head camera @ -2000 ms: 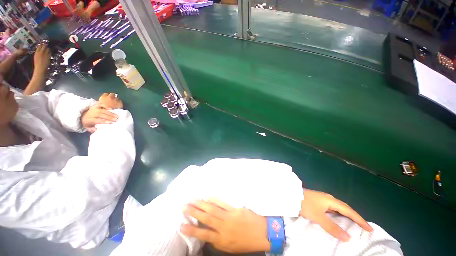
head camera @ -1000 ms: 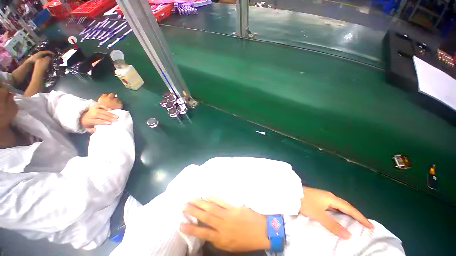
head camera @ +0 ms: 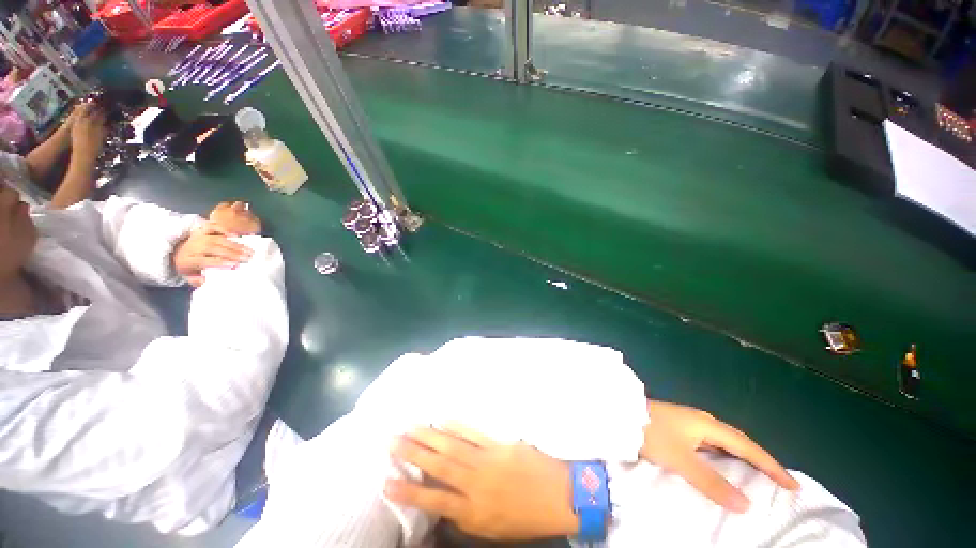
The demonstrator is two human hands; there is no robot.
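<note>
My arms are folded on the green bench. My left hand (head camera: 712, 455) comes out of its white sleeve at the right and lies on my other sleeve, fingers apart, holding nothing. My right hand (head camera: 487, 487), with a blue wristband (head camera: 590, 500), rests on my left sleeve, fingers spread, empty. A small silver and gold module (head camera: 840, 338) lies on the green belt (head camera: 599, 203) at the right, beyond my left hand. A slim dark part with an orange-yellow end (head camera: 910, 371) lies to its right. Neither hand touches them.
A seated person in a white coat (head camera: 230, 332) is at my left, arms folded. Round metal caps (head camera: 369, 225) cluster by a metal post (head camera: 332, 102); one cap (head camera: 325, 263) lies apart. A cream bottle (head camera: 276, 166) stands behind. A black case with white paper (head camera: 936, 177) is far right.
The module and the slim dark part have moved left and slightly away from me along with the belt. My hands have stayed in place.
</note>
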